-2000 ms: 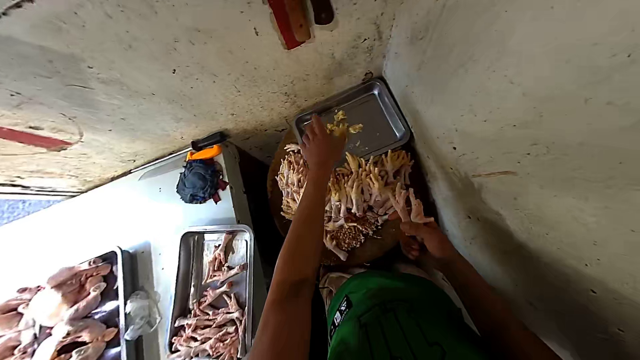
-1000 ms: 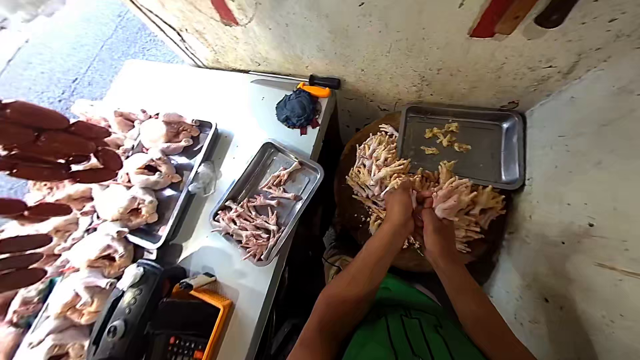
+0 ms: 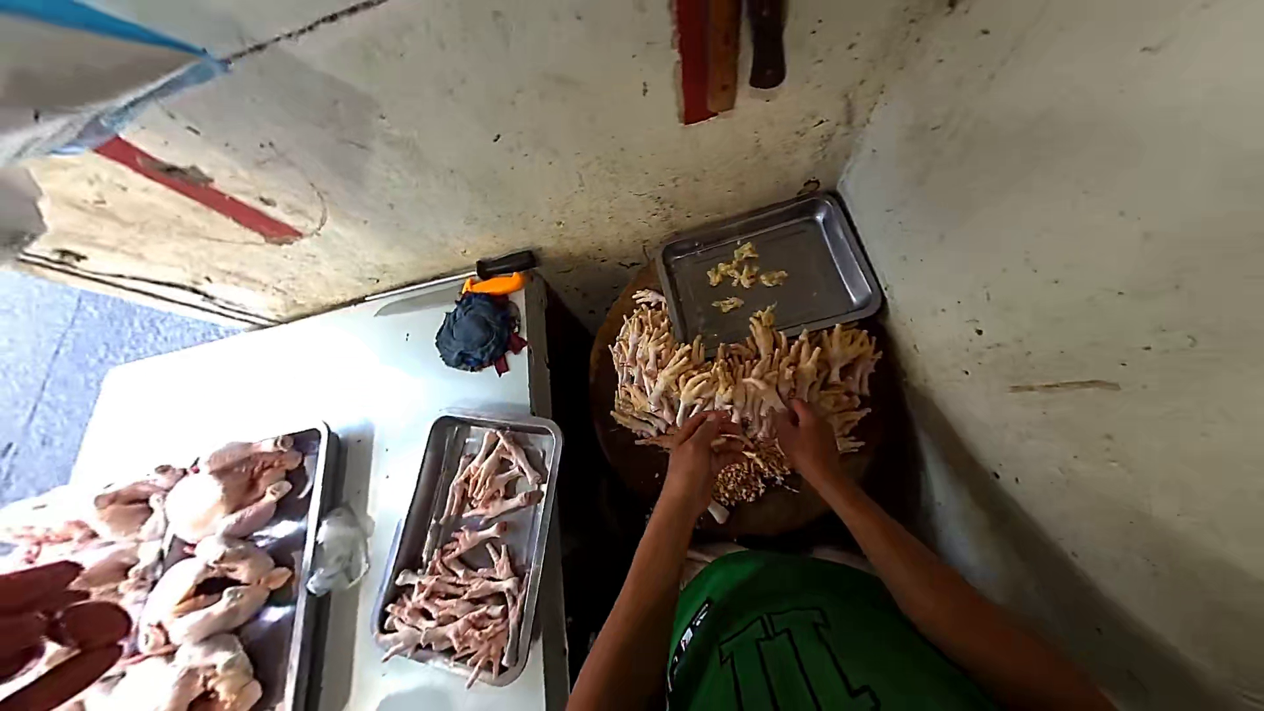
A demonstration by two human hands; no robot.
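Observation:
A pile of chicken feet point(image 3: 681, 380) covers much of a round wooden block point(image 3: 617, 449). At the pile's near edge, my left hand point(image 3: 703, 449) has its fingers on chicken feet; whether it grips one is unclear. My right hand point(image 3: 805, 439) is just to its right, fingers curled at a chicken foot among the others. Below and between the hands lies a heap of small yellowish cut bits point(image 3: 741, 481). Beyond the pile, a metal tray point(image 3: 815, 286) holds several small yellow pieces point(image 3: 746, 269).
On the white table point(image 3: 395, 370) at left are a metal tray of chicken feet point(image 3: 543, 533), a tray of whole chickens point(image 3: 318, 494), a clear plastic bag point(image 3: 341, 550), a dark cloth point(image 3: 476, 331) and an orange handle point(image 3: 494, 284). Walls stand ahead and right; knife handles point(image 3: 765, 44) hang ahead.
Two seconds ago my left hand was over the far metal tray; now it is at the near edge of the pile. My hands were together a second ago and are now slightly apart. The view has swung.

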